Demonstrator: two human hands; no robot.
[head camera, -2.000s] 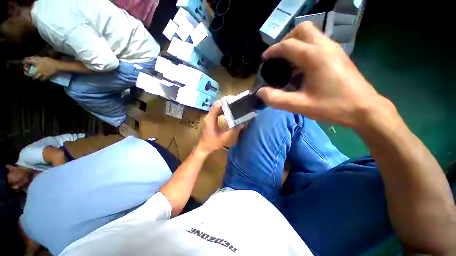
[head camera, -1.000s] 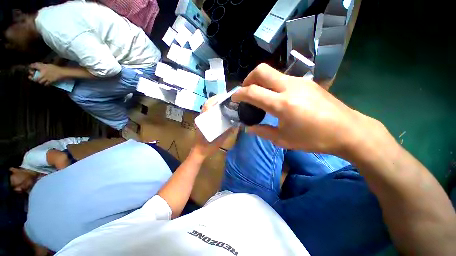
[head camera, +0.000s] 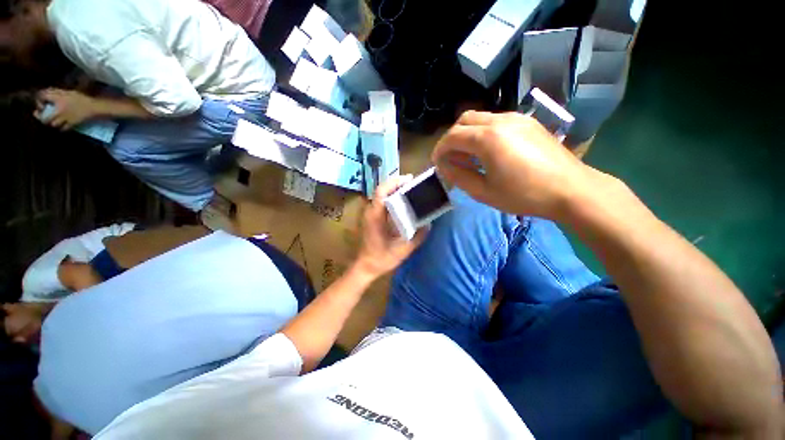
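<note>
My left hand (head camera: 385, 234) holds an open carton (head camera: 398, 215) above my knee. The carton's square mouth faces up, and its inside looks dark. My right hand (head camera: 516, 163) is just beside the mouth, with thumb and fingers curled close to its upper edge. Whether the fingertips hold a flap or anything else is hidden. Several open cartons (head camera: 331, 129) with raised white flaps stand in a group beyond my left hand. One upright carton (head camera: 379, 142) is nearest to it.
Brown cardboard (head camera: 284, 223) lies under the cartons. Dark tubes (head camera: 413, 60) are massed at the top. A closed carton (head camera: 495, 47) and open grey-white cartons (head camera: 551, 64) are at top right. A person in a light shirt (head camera: 163, 64) sits at upper left; another's pale-blue back (head camera: 172, 326) is close left.
The black tube my right hand held at the carton mouth is no longer visible in its fingers. The carton has turned and its mouth shows. The upright carton beside the group was absent two seconds ago.
</note>
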